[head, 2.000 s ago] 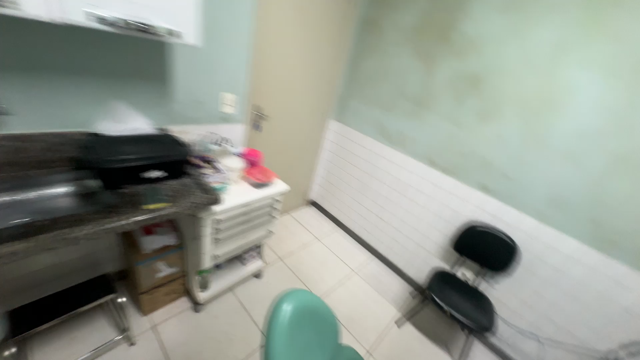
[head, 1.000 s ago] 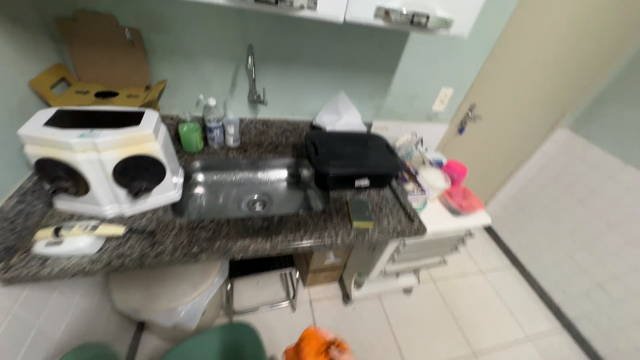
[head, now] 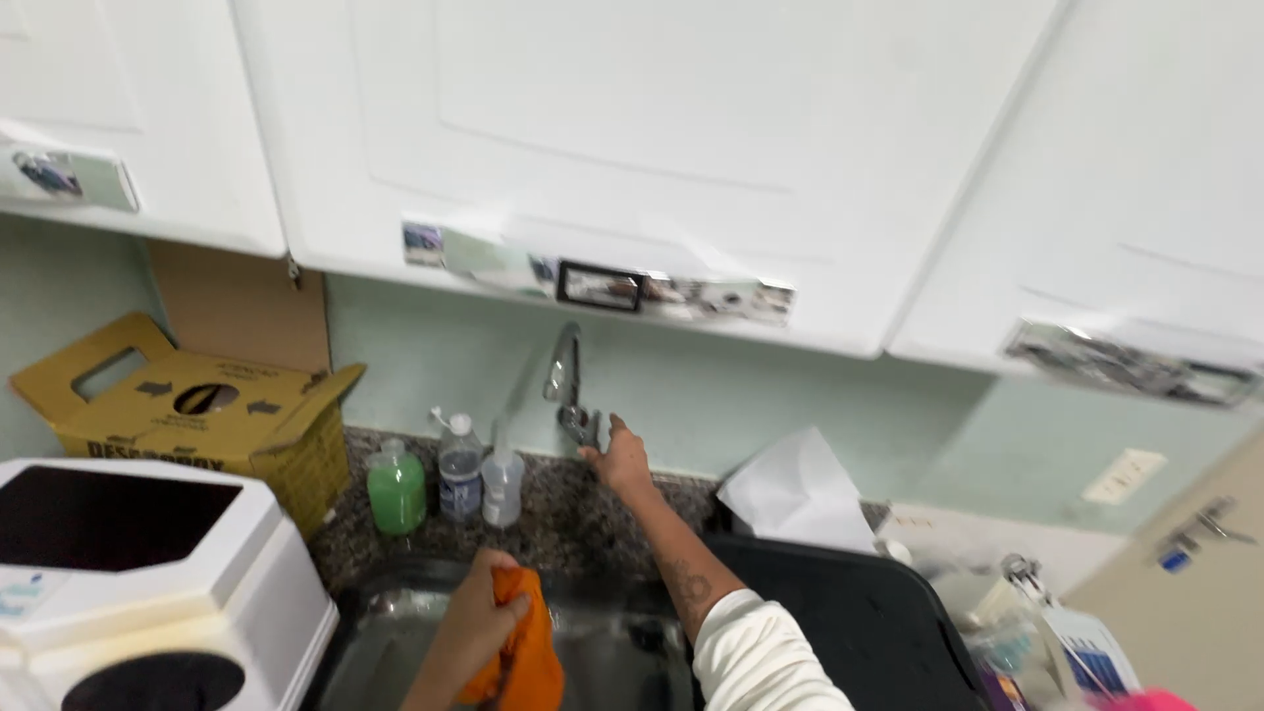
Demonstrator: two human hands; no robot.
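Note:
My left hand (head: 476, 620) grips an orange cloth (head: 530, 642), held over the stainless steel sink (head: 622, 632). Farther up, my right hand (head: 622, 456) reaches to the wall and touches the handle of the chrome faucet (head: 571, 395). Its fingers are partly spread around the handle; how firmly they grip is not clear. Left of the faucet stand a bottle of green liquid (head: 397, 489), a clear bottle with a white cap (head: 460, 472) and a small clear squeeze bottle (head: 503, 489).
White cabinets (head: 632, 128) hang low above the counter. A yellow cardboard sharps box (head: 197, 405) and a white box with dark openings (head: 148, 563) stand at left. At right are a black plastic case (head: 839, 612), white paper (head: 798, 494) and a wall outlet (head: 1124, 476).
The view has come much closer to the sink and faucet. One second ago a hand with the orange cloth was at the bottom edge; now both hands show, the right at the faucet.

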